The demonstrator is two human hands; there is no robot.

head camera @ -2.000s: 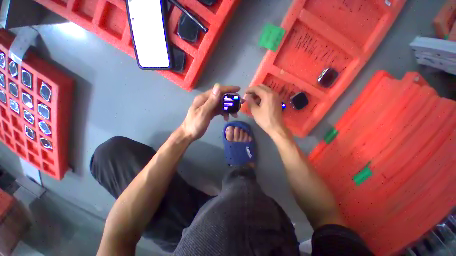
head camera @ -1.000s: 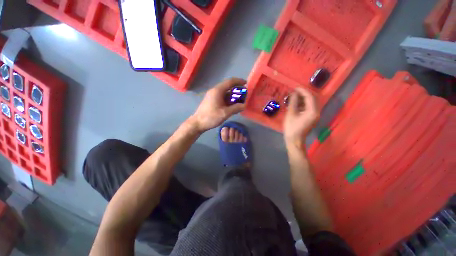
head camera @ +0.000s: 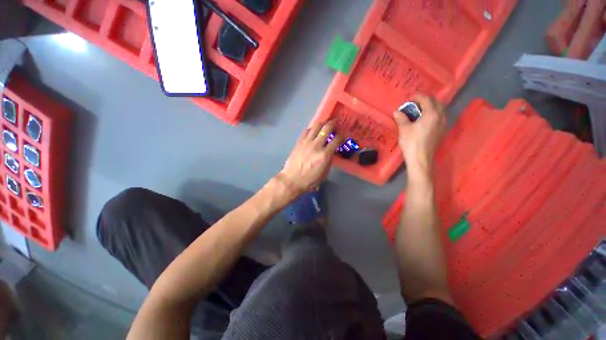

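Note:
The four-compartment foam tray lies in front of me, with dark scribbles inside. My left hand is at the lower left of its nearest compartment, fingers on a lit smartwatch unit that they partly cover. Beside it lie another lit watch unit and a dark one. My right hand holds a watch unit with a light edge between thumb and fingers, over the right side of the second compartment. A green label is on the tray's left rim.
A smartphone with a white screen and a black marker pen lie on an upper-left foam tray. A multi-cell tray with watches is at far left. Stacked foam trays are at right, below grey metal racking.
My left hand has moved down to the tray with its lit watch. My right hand has moved from the nearest compartment to the second and taken hold of the watch there. The view has shifted slightly.

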